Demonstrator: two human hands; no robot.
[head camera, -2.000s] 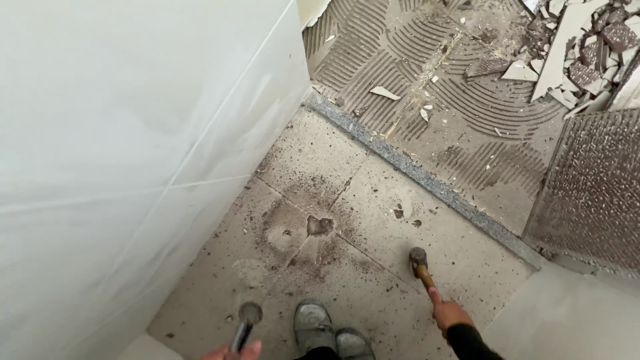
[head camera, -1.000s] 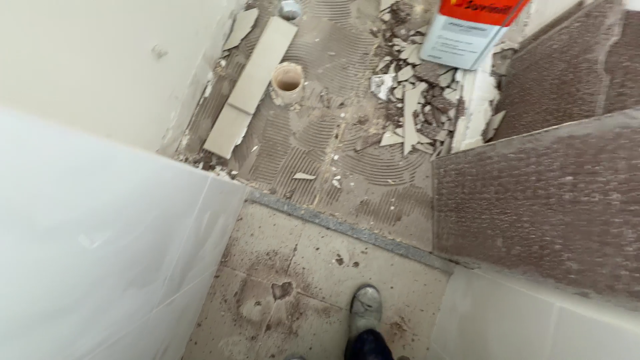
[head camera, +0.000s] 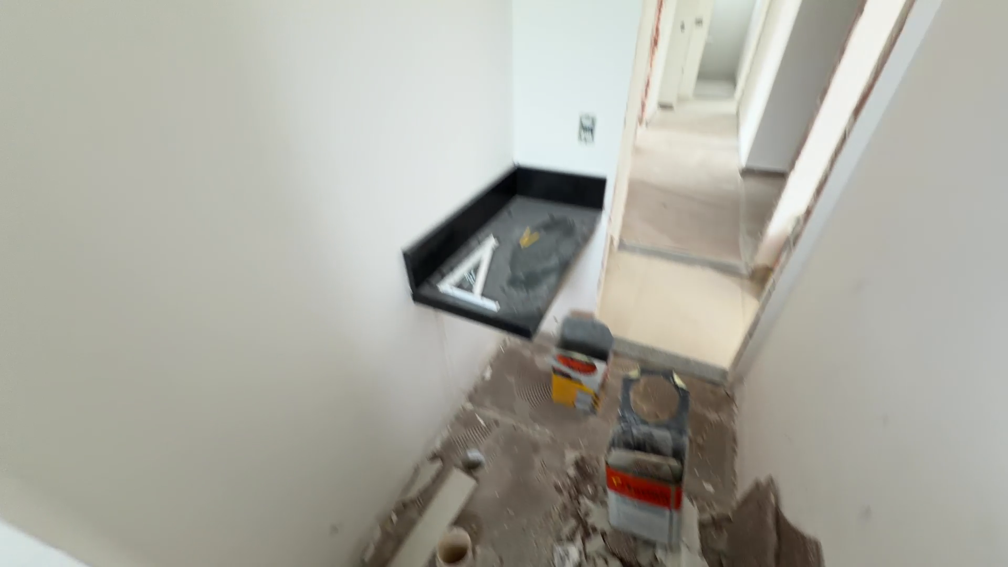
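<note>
Neither of my hands shows in the head view. A black stone countertop (head camera: 551, 260) with raised edges juts from the left wall, and a white triangular bracket (head camera: 471, 276) and a small yellow item (head camera: 528, 237) lie on it. Below and right of it, a yellow, red and white container (head camera: 579, 370) stands on the bare floor. Nearer stands a red and white can (head camera: 644, 496) with its top cut open. A pipe stub (head camera: 454, 546) rises at the bottom edge, beside a long tile strip (head camera: 435, 516).
Tile rubble (head camera: 587, 520) lies around the nearer can, with broken tile pieces (head camera: 768, 528) at the lower right. A stone threshold (head camera: 669, 356) crosses the doorway, and a hallway (head camera: 685, 173) runs beyond. An electrical box (head camera: 587, 127) sits in the far wall.
The view has swung up from the floor toward the doorway. Two seconds ago my right hand held a hammer and my left hand a metal-ended tool; both hands have left view.
</note>
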